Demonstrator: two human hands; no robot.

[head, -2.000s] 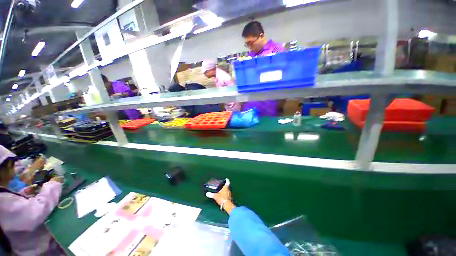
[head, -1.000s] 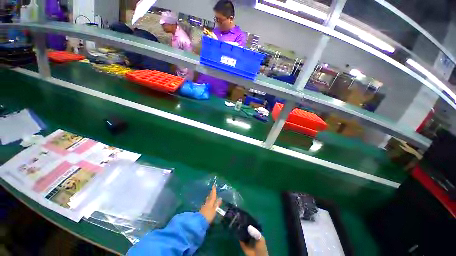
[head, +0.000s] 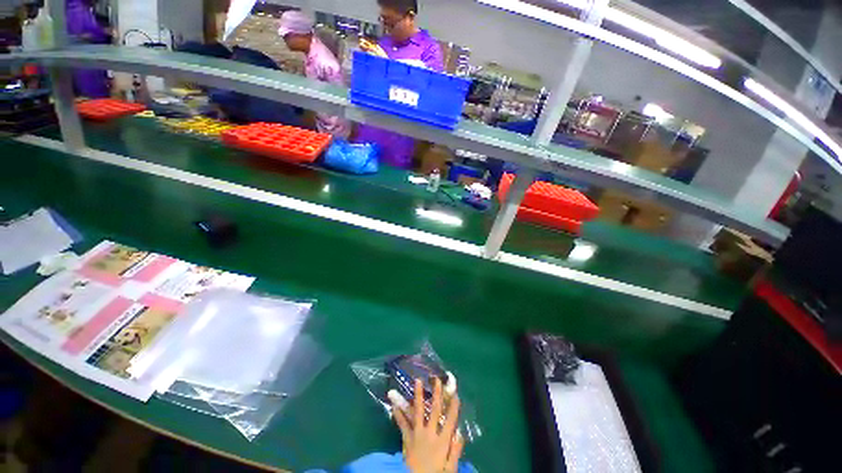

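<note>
A small black electronic unit [head: 404, 369] lies in a clear plastic bag [head: 367, 371] on the green mat, low centre. Fingers lie spread over the front of the bagged unit, with white covers on two fingertips. The hand is cut off low near blue cloth. I cannot tell whether it is my left hand, my right hand or both overlapping, nor whether anything is gripped. A stack of empty poly bags [head: 235, 337] lies at left over printed sheets [head: 102, 309]. A bagged unit [head: 557, 358] sits at the far end of the black packing tray [head: 537, 416].
Another black unit [head: 217, 228] stands on the mat behind the sheets. A white form [head: 32, 242] is at far left. Stacked black bins with a red band [head: 799, 325] stand at far right. A raised metal shelf [head: 268, 81] crosses ahead, holding a blue crate [head: 406, 90]. People work beyond.
The view has swung right and down from the earliest frame. The unit, held near the bag a second ago, now lies inside it. The separate right hand visible then is no longer distinct.
</note>
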